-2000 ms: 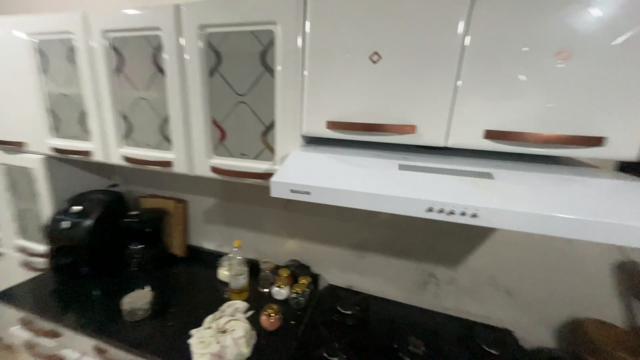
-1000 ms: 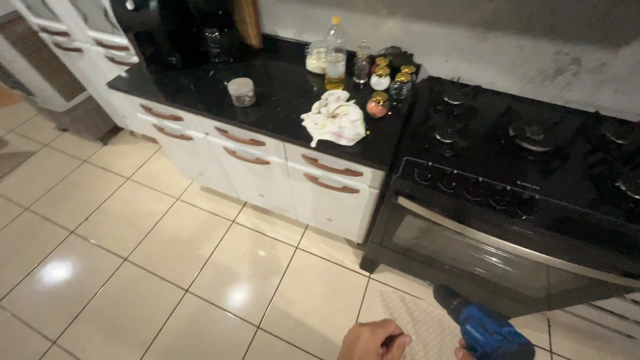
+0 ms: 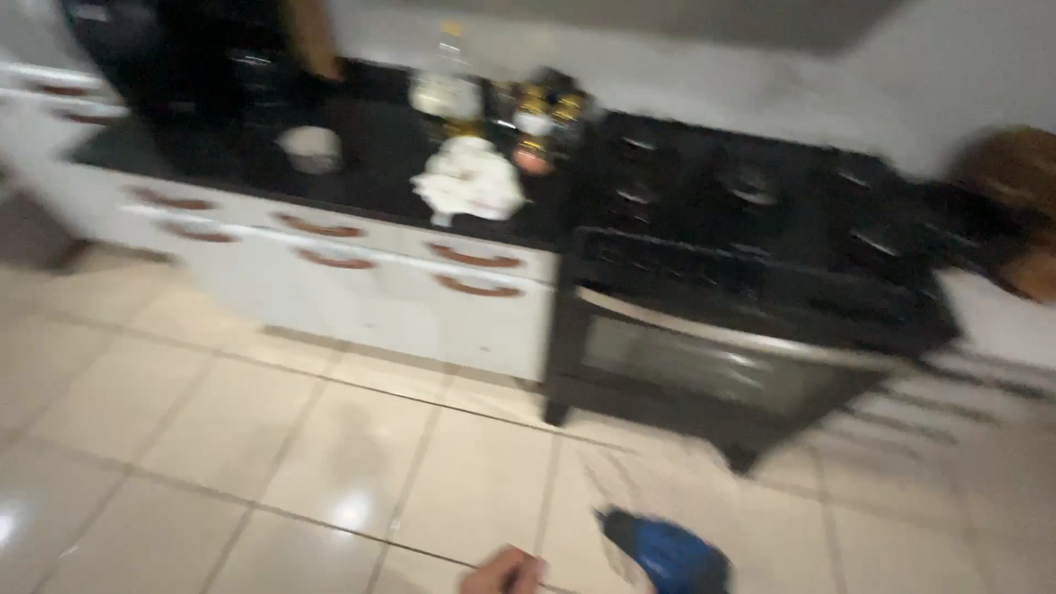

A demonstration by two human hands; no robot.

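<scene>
A blue and black power drill [image 3: 672, 553] shows at the bottom edge, right of centre, its tip toward the upper left. My right hand [image 3: 645, 582] is at the drill's lower side, almost wholly hidden by it and the frame's edge, holding it. To its left, my left hand [image 3: 505, 571] reaches in from the bottom edge with the fingers curled; whether something small is between them cannot be told in the blur. Both hands are over the tiled floor [image 3: 462, 470], in front of the cabinets and the stove.
A black stove [image 3: 726, 330] stands right of white cabinets [image 3: 371, 305] with a black countertop [image 3: 371, 177]. On the countertop are a crumpled white cloth [image 3: 469, 181], a small container [image 3: 311, 148], an oil bottle [image 3: 451, 74] and several jars [image 3: 535, 124]. A round brown object [image 3: 1011, 177] is at the right.
The view has swung down from the wall cabinets and hood to the floor and stove. My hands and the drill, out of view two seconds ago, show in the later two frames.
</scene>
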